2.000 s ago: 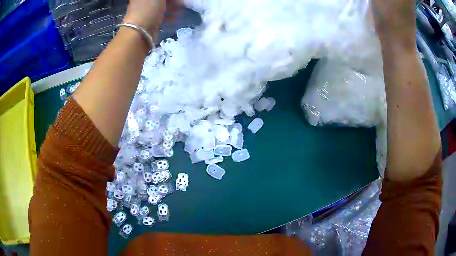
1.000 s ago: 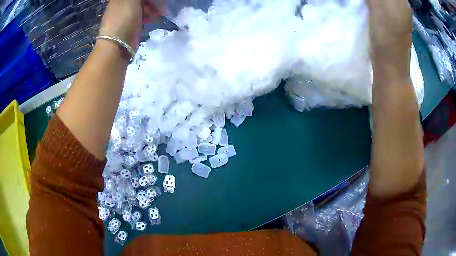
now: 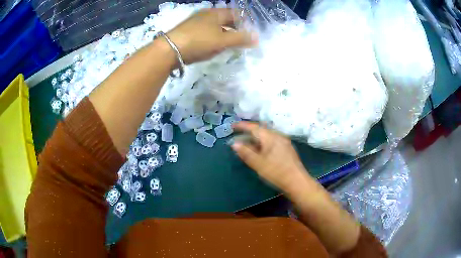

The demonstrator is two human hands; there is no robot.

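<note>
The large clear plastic bag (image 3: pixel 318 85), bulging with frosted white covers, lies on the right of the green bench (image 3: pixel 202 189). My left hand (image 3: pixel 217 33) reaches over the pile to the film at the bag's left end; its blurred fingers overlap the film, and their hold is unclear. My right hand (image 3: pixel 265 153) is low at the bag's lower left, thumb and forefinger close together; blur hides whether they hold anything. Loose frosted covers (image 3: pixel 205 139) lie just left of it. Clear base pieces (image 3: pixel 144 164) with dark dots lie further left, some behind my left forearm.
A yellow tray (image 3: pixel 12 166) stands at the left edge. Blue trays (image 3: pixel 25 43) and dark film-wrapped stacks (image 3: pixel 91 17) are at the back left. Another full white bag (image 3: pixel 404 70) stands at the right. A crinkled clear bag (image 3: pixel 376 196) hangs below the bench's front edge.
The bag's white mass has shifted right and down, uncovering more of the pile. My left hand has come right across the pile. My right hand has come down from the top right to the bag's lower left.
</note>
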